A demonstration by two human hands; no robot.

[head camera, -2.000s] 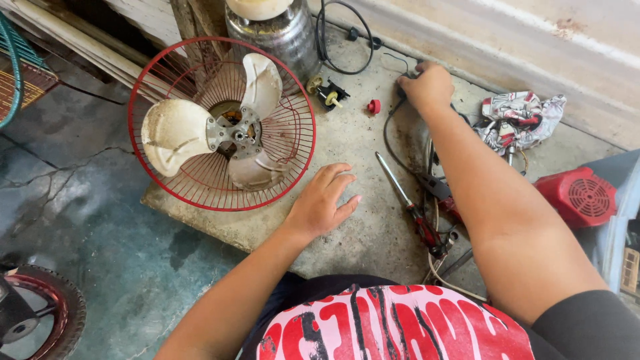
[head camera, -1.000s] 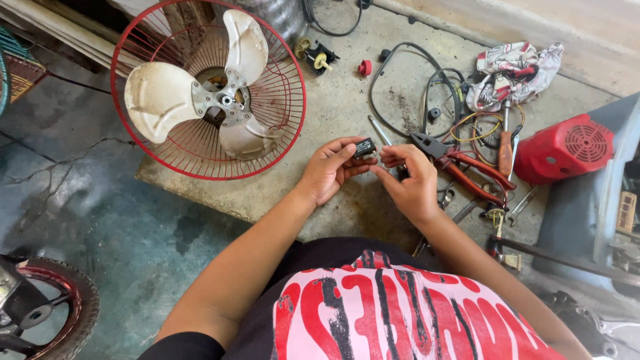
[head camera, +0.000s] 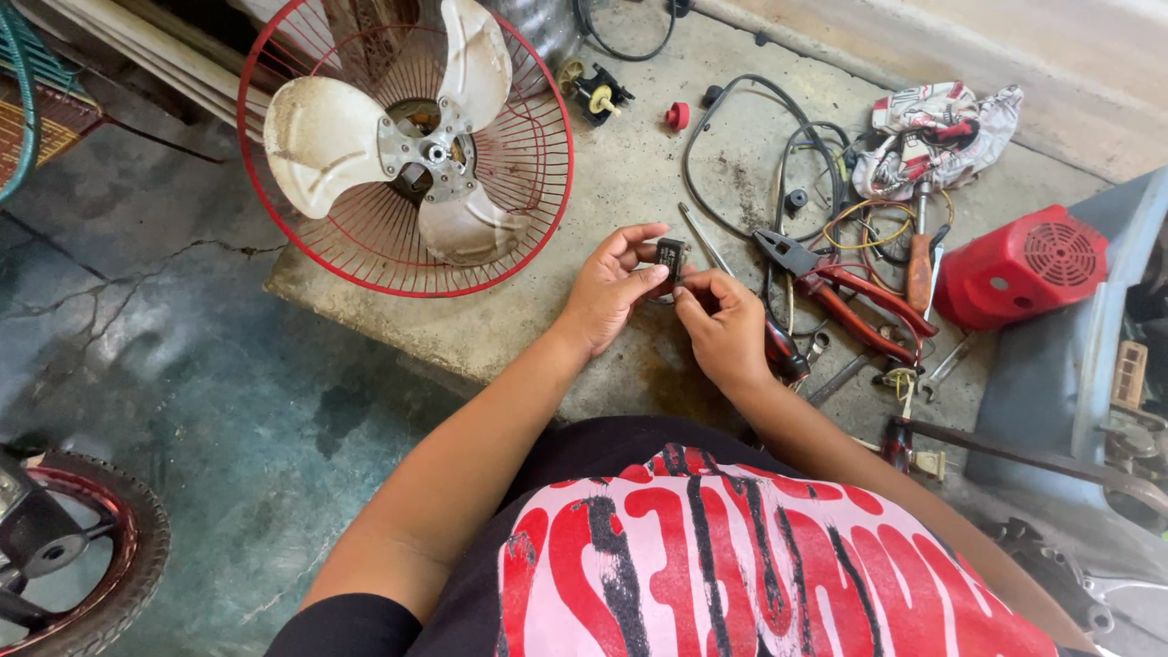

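Observation:
My left hand (head camera: 613, 290) holds a small black rectangular part (head camera: 671, 259), likely a capacitor, between thumb and fingers; it bears writing. My right hand (head camera: 725, 327) pinches at the lower end of the same part, its fingertips partly hiding what they grip. Just behind my right hand lies a screwdriver (head camera: 704, 239) with a red and black handle. Combination pliers (head camera: 844, 290) with red handles rest to the right, by a loop of black cable (head camera: 691, 160). On the left, white metal fan blades (head camera: 327, 146) sit in a red wire fan guard (head camera: 568, 182).
A red plastic motor cover (head camera: 1022, 269) stands at the right beside a grey-blue bin (head camera: 1040, 383). Around the pliers are wrenches, thin wires and an orange-handled screwdriver (head camera: 920, 265). A crumpled cloth (head camera: 981, 137), a red knob (head camera: 677, 116) and a gearbox-like part (head camera: 598, 96) lie farther back.
My right hand has come back from the far side of the slab to my left hand. The black part, in my left hand since a second ago, is now held more upright.

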